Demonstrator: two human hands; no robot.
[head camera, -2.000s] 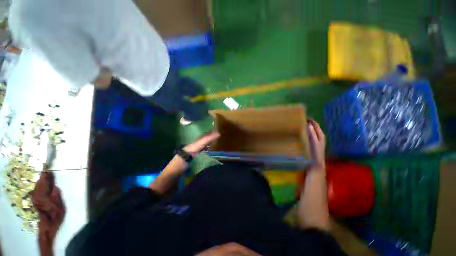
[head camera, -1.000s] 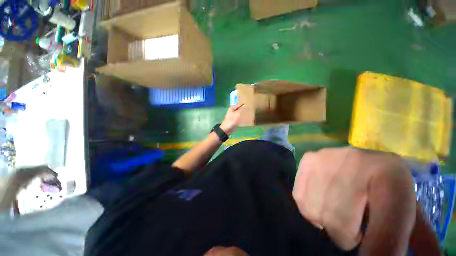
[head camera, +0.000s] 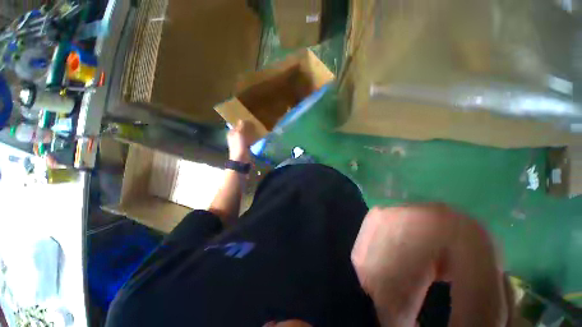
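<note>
An open cardboard box (head camera: 281, 89), brown inside with a blue-white outer side, hangs tilted in front of me over the floor. My left hand (head camera: 241, 139), with a dark band at the wrist, grips its near left flap. The inside of the box is in shadow and its contents cannot be made out. My right hand is not in view; a large blurred patch of bare skin, an arm, shows at the lower right.
Flattened cartons (head camera: 198, 57) stand at the upper left. A larger open carton (head camera: 137, 172) with pale contents is below them. A white worktable (head camera: 67, 223) runs along the left. Large wrapped cartons (head camera: 447, 115) stand at the upper right. The floor (head camera: 408, 169) is green.
The view has moved along the floor, and the held box is now farther left, higher and tilted. The yellow crate has left view; wrapped cartons have come in. My right hand let go of the box earlier.
</note>
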